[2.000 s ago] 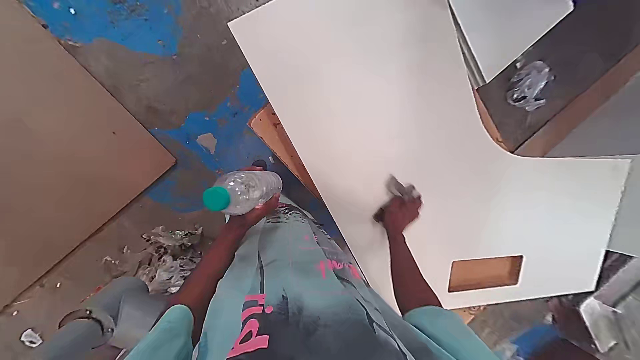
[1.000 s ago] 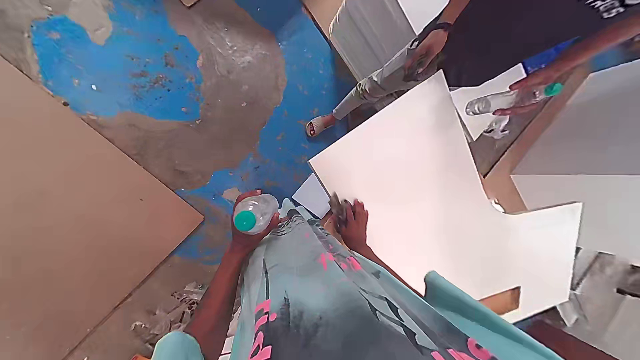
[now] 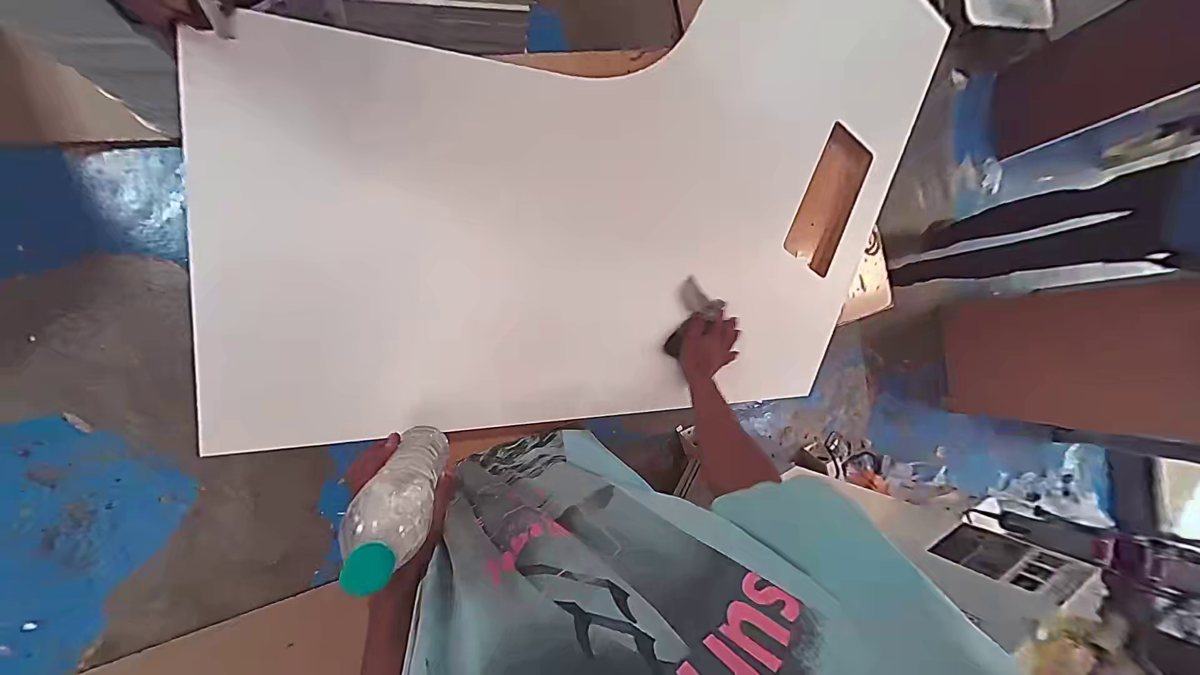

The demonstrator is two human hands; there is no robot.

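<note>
A large white panel (image 3: 469,225) with a curved inner corner and a rectangular cutout (image 3: 830,199) lies flat in front of me. My left hand (image 3: 370,464) grips a clear plastic bottle (image 3: 398,497) with a green cap, beside the panel's near edge. On the panel's surface, to the lower left of the cutout, my right hand (image 3: 710,345) holds a blurred greyish rag (image 3: 698,300) with a dark part under the palm.
Part of another person's hand (image 3: 164,11) shows at the panel's top left corner. A brown board (image 3: 244,633) lies at the bottom left. Loose clutter and a pale surface (image 3: 909,525) are at the lower right. The floor (image 3: 84,506) has blue paint patches.
The view has swung round strongly. My right hand, near the panel's edge a second ago, is now further in, by the cutout end. My left hand still holds the bottle.
</note>
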